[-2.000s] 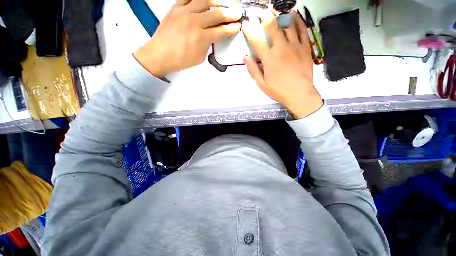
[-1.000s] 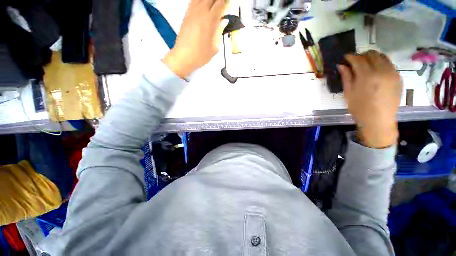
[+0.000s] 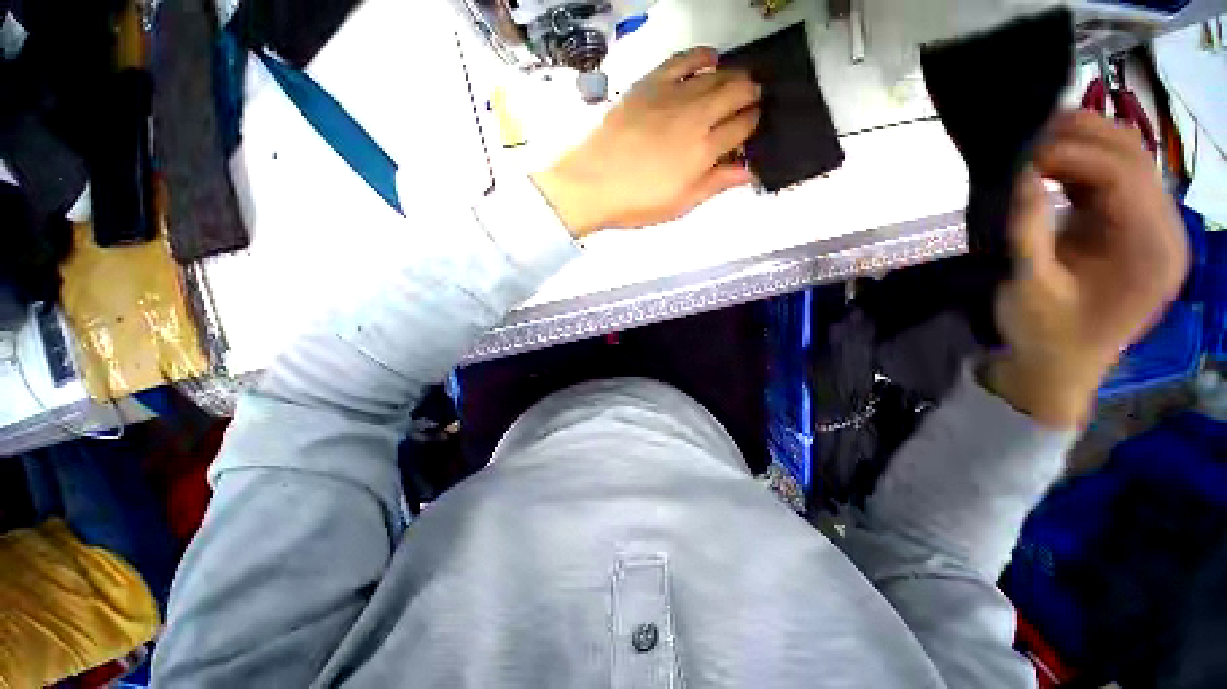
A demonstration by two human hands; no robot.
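Observation:
My right hand (image 3: 1097, 249) is raised at the right, past the table's front edge, and holds a black fabric piece (image 3: 1002, 94) that hangs bent and is slightly blurred. My left hand (image 3: 666, 141) lies at the left edge of the stack of cut black pieces (image 3: 794, 108), with its fingertips on it; whether it grips a piece cannot be told. The sewing machine's needle area (image 3: 572, 41) shows at the top, partly cut off by the picture's edge.
A blue strip (image 3: 330, 128) lies diagonally at the left. Dark cut strips (image 3: 195, 135) and a shiny brown board (image 3: 132, 303) are at the far left. Red-handled scissors (image 3: 1128, 108) lie behind my right hand. Blue baskets (image 3: 787, 390) stand beneath the table (image 3: 646, 307).
The view has turned right. My left hand has moved from left of the needle to the black stack. My right hand has lifted a black piece away to the right.

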